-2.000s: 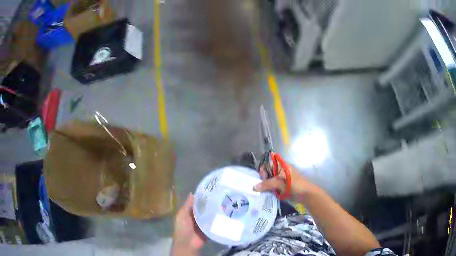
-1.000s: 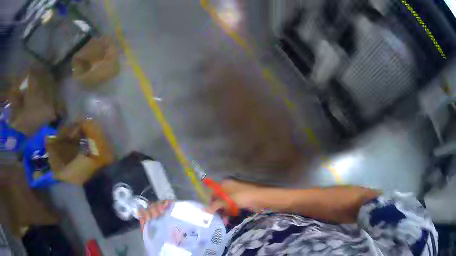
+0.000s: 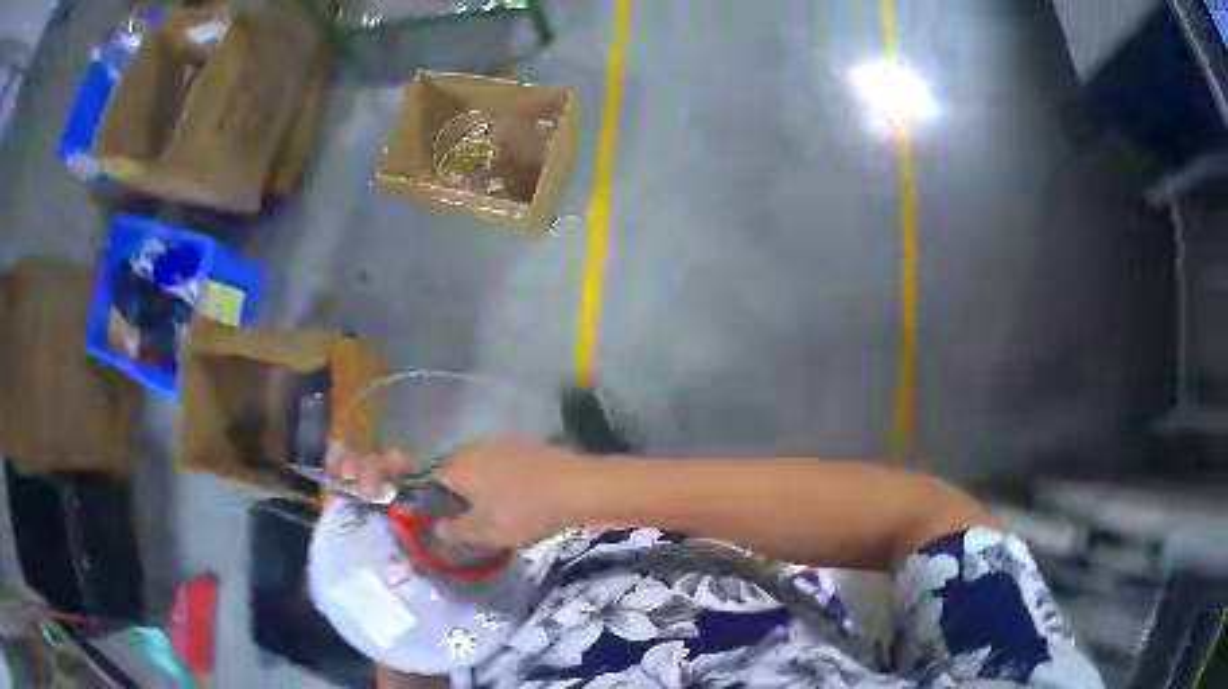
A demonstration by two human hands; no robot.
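Observation:
A white component reel (image 3: pixel 370 592) with paper labels is held low in front of my body. My left hand (image 3: pixel 366 471) holds the reel, its fingers over the upper edge; the rest of it is mostly hidden behind the reel. My right hand (image 3: pixel 492 491) holds scissors with orange-red handles (image 3: pixel 451 549), over the reel's upper right. The scissor blades (image 3: pixel 344 485) point left, across my left fingers. A thin clear strip (image 3: pixel 445 374) arcs above both hands.
An open cardboard box (image 3: pixel 546 168) with tape scraps stands on the floor ahead. More cardboard boxes (image 3: pixel 256 404) and a blue bin (image 3: pixel 113 289) are at the left, with a red object (image 3: pixel 193 623) lower down. Yellow lines (image 3: pixel 602 202) run along the floor. Grey equipment (image 3: pixel 1199 296) is at the right edge.
The view has turned towards the boxes and bins. My right hand has brought the scissors left, over the reel and beside my left fingers. The thin strip now shows above the hands.

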